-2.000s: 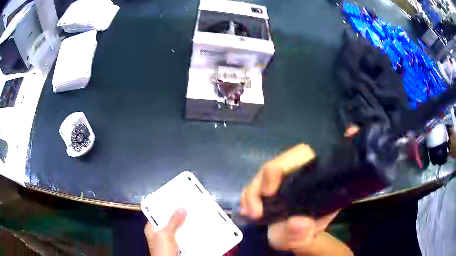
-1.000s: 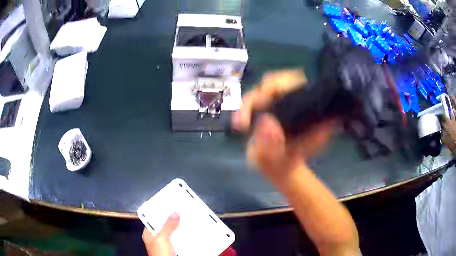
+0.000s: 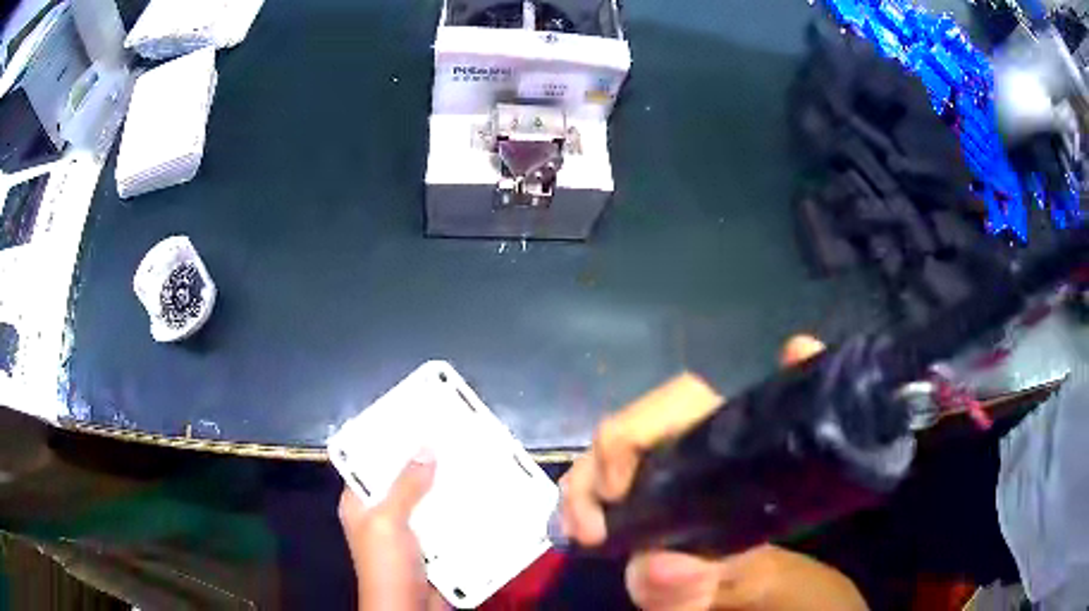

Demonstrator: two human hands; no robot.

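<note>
My left hand (image 3: 388, 525) holds a flat white back cover (image 3: 478, 507) with slots along its edges, thumb on top, at the bench's near edge. What lies under the cover is hidden. My right hand (image 3: 651, 477) is closed around a thick black electric screwdriver (image 3: 752, 460), which lies slanted with its cord end up to the right. Its tip is at the cover's right corner; the bit is too blurred to see whether it touches a screw.
A white-and-grey screw feeder (image 3: 520, 191) stands at the back centre. A white screw cup (image 3: 176, 290) and stacked covers (image 3: 167, 123) are at the left. Black foam pads (image 3: 878, 179) and a blue heap (image 3: 943, 72) lie at the right. Grey cloth (image 3: 1045, 501) shows at the right edge.
The right hand and screwdriver went from the cover's corner up beside the feeder, then came back down to the cover. The left hand still holds the cover. The view has shifted.
</note>
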